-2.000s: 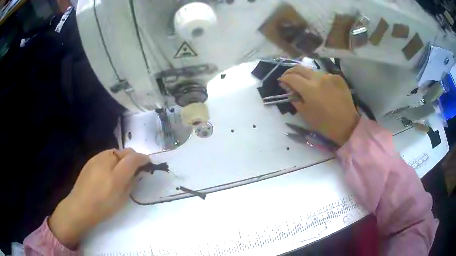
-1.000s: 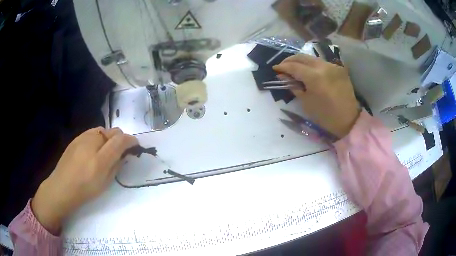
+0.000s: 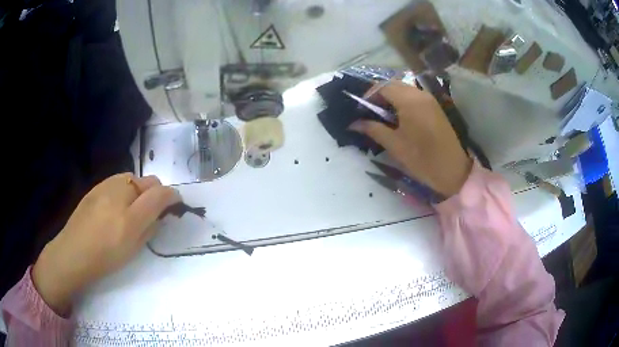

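Observation:
My left hand (image 3: 108, 234) is closed on the edge of a black garment (image 3: 183, 209) at the front left of the machine bed. The garment's dark mass (image 3: 61, 101) lies at the left. My right hand (image 3: 421, 139) holds silver tweezers (image 3: 370, 106) over a pile of black fabric patches (image 3: 338, 112) right of the needle. My thumb touches the pile; whether a patch is gripped cannot be told. Snips (image 3: 394, 181) with pointed blades lie below my right hand, handles partly hidden by the wrist.
The white machine head (image 3: 183, 41) stands above the needle plate (image 3: 216, 154). A cream knob (image 3: 263, 134) is right of it. A thin black scrap (image 3: 234, 244) lies on the front bed edge. A printed ruler (image 3: 271, 305) runs along the table front. Dark shears handles show behind my right hand.
My right hand has moved slightly left over the patches, and the tweezers have turned to point up and left. The patches look shifted and more bunched. My left hand keeps its hold.

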